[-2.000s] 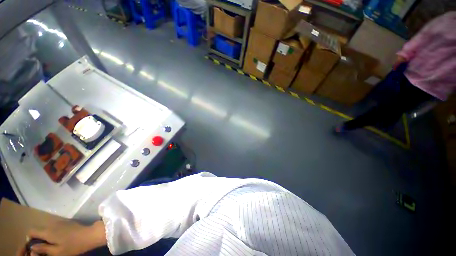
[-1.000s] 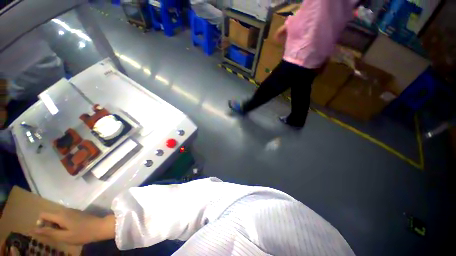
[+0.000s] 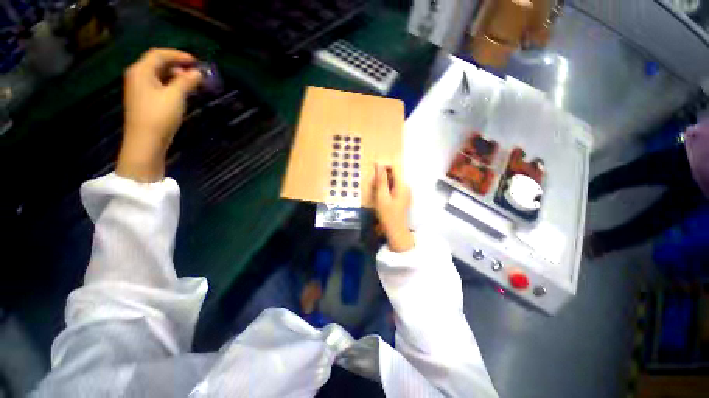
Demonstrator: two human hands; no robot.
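My left hand (image 3: 155,89) is raised at the upper left over dark trays, with a small black part (image 3: 208,76) pinched in the fingertips. The cardboard backing board (image 3: 311,124) lies at the bench edge. On it is a liner sheet with rows of small round dark stickers (image 3: 345,165); its silvery lower end (image 3: 338,216) hangs past the board. My right hand (image 3: 392,198) rests on the board's right edge beside the dots. Whether its fingers hold anything is not clear.
The white machine (image 3: 544,260) stands right, with orange-brown fixture blocks (image 3: 473,172), a round white piece (image 3: 523,193) and a red button (image 3: 518,279). Black trays (image 3: 241,140) lie on the green bench (image 3: 233,241). A pale perforated tray (image 3: 357,65) lies behind the board. A person's legs (image 3: 637,183) show far right.
The view has swung left to the bench. The board, both hands and the rows of dots now show fully. My left hand is now raised at the upper left with a black part.
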